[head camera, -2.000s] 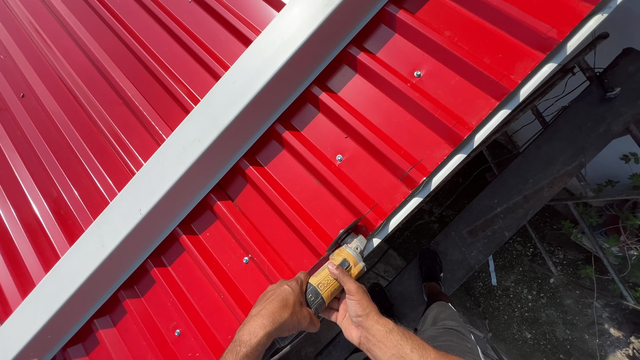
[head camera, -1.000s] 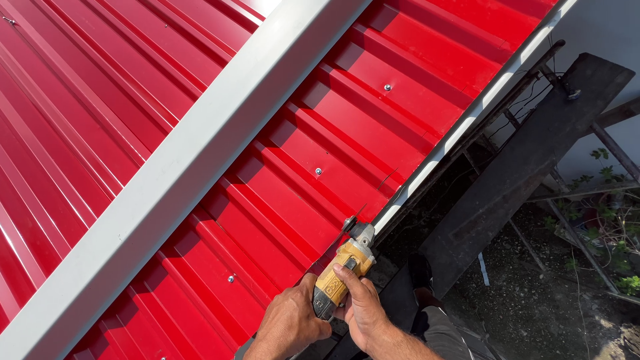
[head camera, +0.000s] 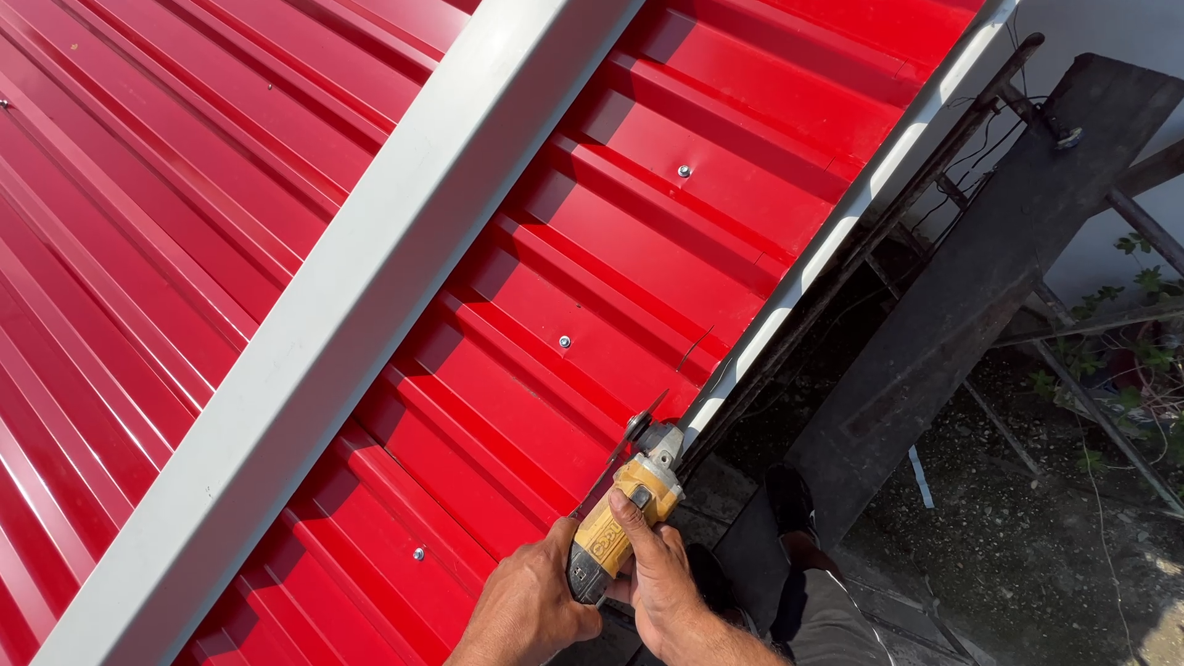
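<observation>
A yellow and black Ingco angle grinder (head camera: 618, 523) is held in both my hands at the roof's lower edge. My left hand (head camera: 532, 592) wraps the rear of its body; my right hand (head camera: 655, 583) grips the side, thumb on top near the switch. Its thin cutting disc (head camera: 638, 427) stands on edge at the red corrugated metal roofing sheet (head camera: 518, 416); whether it touches or spins I cannot tell. A short dark line (head camera: 694, 349) marks the sheet above the disc. The white edge trim (head camera: 786, 296) runs just right of the grinder head.
A light grey metal ridge or flashing strip (head camera: 324, 324) crosses the roof. Screws (head camera: 564, 341) dot the sheet. Below the edge are a dark scaffold plank (head camera: 971, 296), metal pipes (head camera: 1091, 398), my shoes (head camera: 791, 504), rough ground and plants (head camera: 1147, 351). A light wall stands at the upper right.
The grinder, held in both hands throughout, has come away from the spot on the roof edge where it was two seconds ago, and its disc shows more plainly. The view has shifted slightly.
</observation>
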